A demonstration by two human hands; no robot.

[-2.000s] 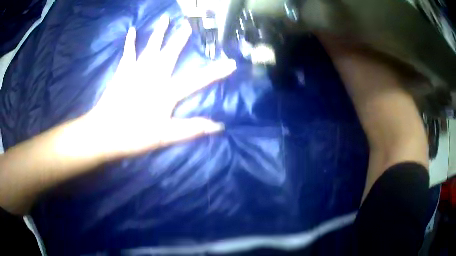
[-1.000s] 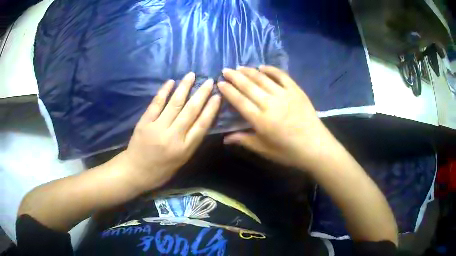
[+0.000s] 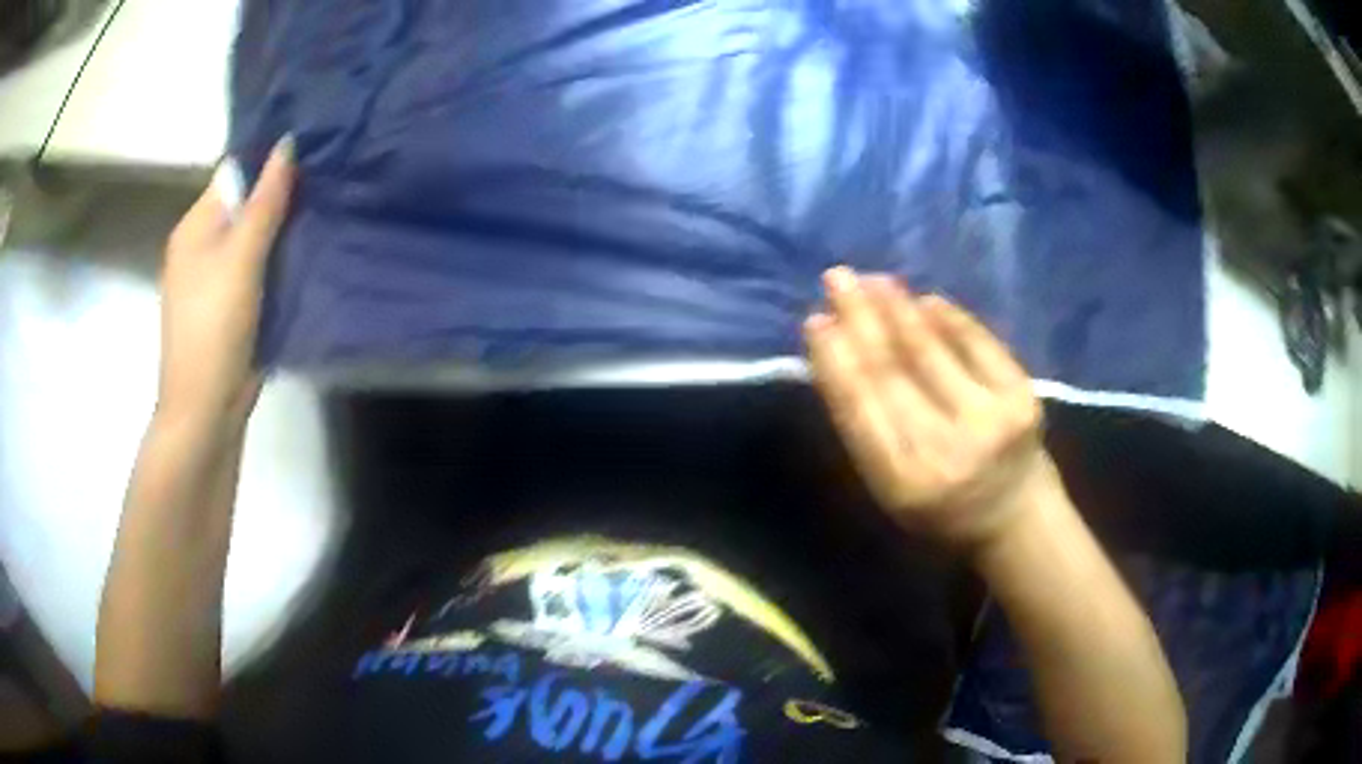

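Note:
A large glossy navy fabric panel [image 3: 598,224] with a narrow white backing border [image 3: 598,370] lies across the view, its near edge towards my body. My left hand [image 3: 217,299] is at the panel's left edge, thumb and fingers around that edge. My right hand [image 3: 926,403] lies on the near edge, right of the middle, fingers together on the fabric, palm down. The panel wrinkles between the two hands. The sewing needle is out of the picture.
Blurred dark scissors [image 3: 1307,321] lie on the white table [image 3: 1252,321] at the far right. Another navy panel [image 3: 1165,634] with white edges is at the lower right. A red thing [image 3: 1334,649] shows at the right rim. My dark printed shirt [image 3: 598,478] is below.
My left hand has moved left from the panel's near middle to its left edge. My right hand has moved right and down. The near edge now lies straighter, with the panel shifted right.

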